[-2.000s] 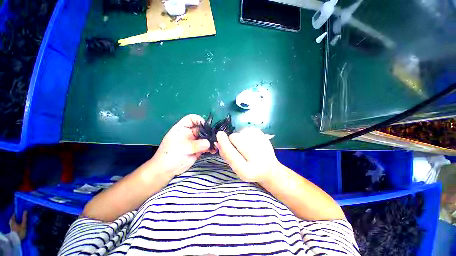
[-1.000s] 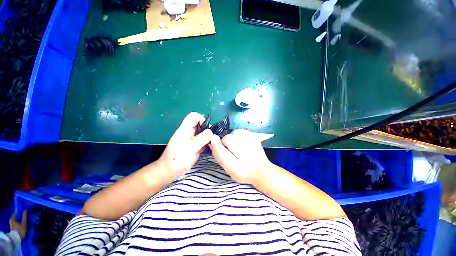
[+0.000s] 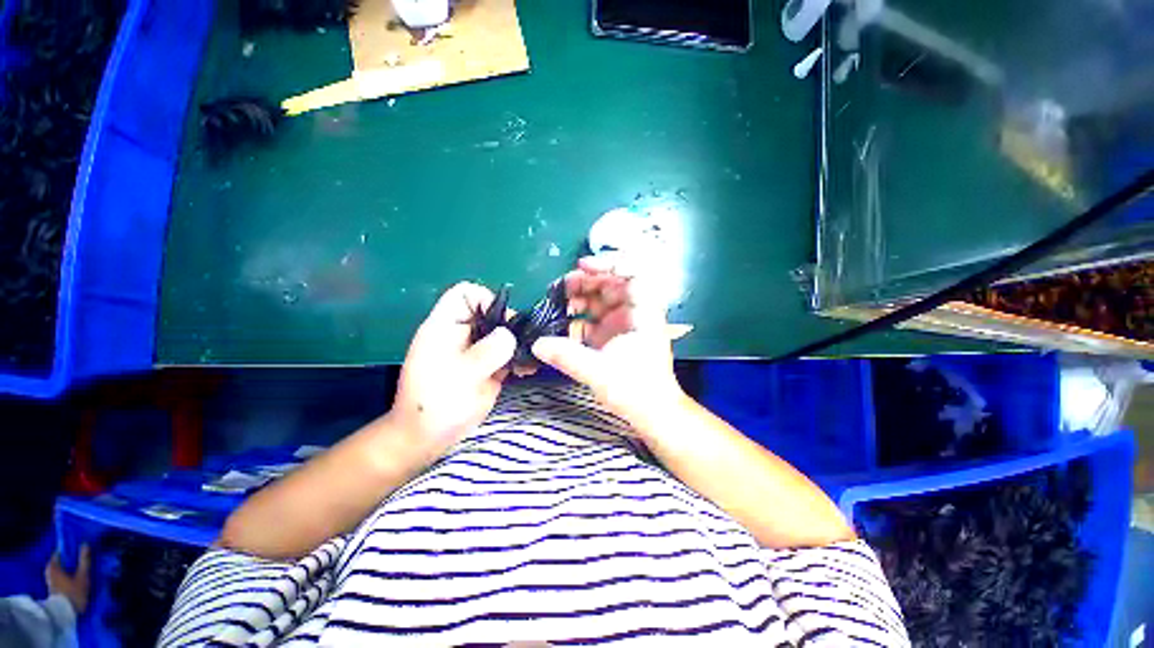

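Observation:
My left hand (image 3: pixel 446 363) grips a black spiky piece (image 3: pixel 521 327) at the bench's near edge, just above my striped shirt. My right hand (image 3: pixel 629 348) is beside it, its fingers spread and lifted off, the thumb still close to or touching the piece. A nozzle-like pale tip shows at the outer side of my right hand. A white glue bottle (image 3: pixel 616 232) lies on the green bench just beyond my right fingers, its round end showing. No small insert part can be made out.
Blue crates of black pieces stand at left (image 3: pixel 124 190) and below right (image 3: pixel 1000 557). Cardboard pad (image 3: pixel 437 48), yellow strip (image 3: pixel 332 94), another black piece (image 3: pixel 238 123) and phone (image 3: pixel 671 23) lie behind. Clear screen (image 3: pixel 936 165) and carton (image 3: pixel 1063 317) are at right. A person's hand (image 3: pixel 68 580) shows lower left.
My right hand has opened, its fingers spreading away from the piece towards the glue bottle. My left hand keeps its hold. The camera view has shifted slightly.

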